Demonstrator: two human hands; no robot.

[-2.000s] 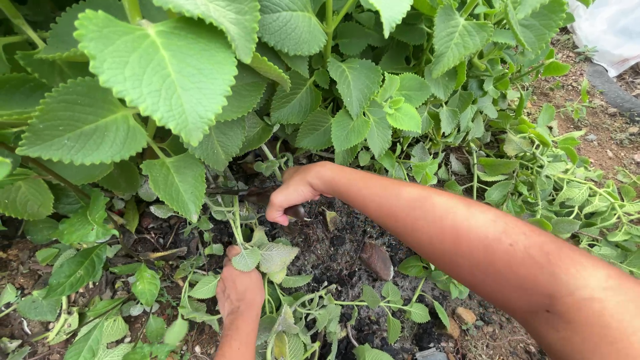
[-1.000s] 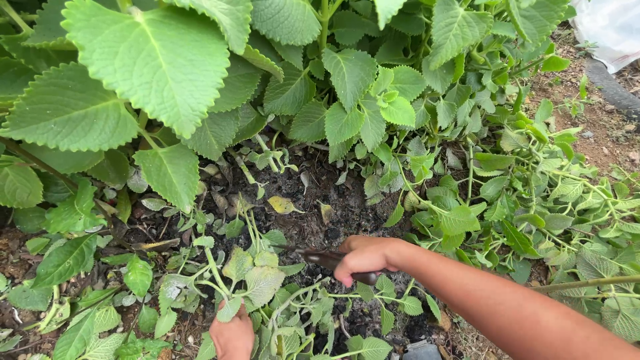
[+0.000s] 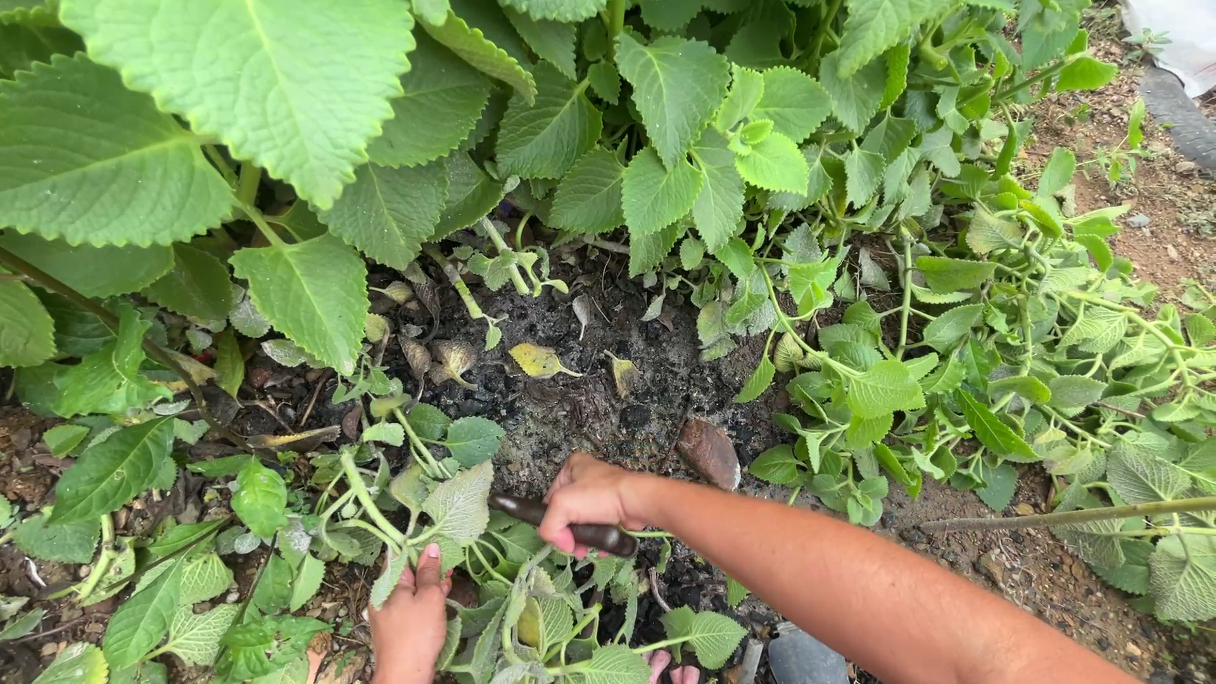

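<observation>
My right hand (image 3: 589,503) is closed around a dark brown handle (image 3: 608,540) of a tool, low in the centre of the view; a dark part sticks out to the left toward the stems, and the rest of the tool cannot be made out. Just left of it, my left hand (image 3: 413,608) grips a fuzzy green leafy stem (image 3: 370,499) between thumb and fingers. More leafy stems (image 3: 560,608) lie below and between the hands. Short stubs of stem (image 3: 461,285) stand in the dark soil (image 3: 608,418) beyond them.
Large scallop-edged leaves (image 3: 256,85) overhang the upper left. Trailing stems (image 3: 883,389) spread over the right. A reddish-brown stone (image 3: 709,454) lies beyond my right forearm, and a grey stone (image 3: 806,655) near the bottom edge. A white sheet (image 3: 1178,43) shows at upper right.
My right hand was in under the foliage, then came back toward me and now sits close beside my left hand. The brown handle is in it. The stone is uncovered again.
</observation>
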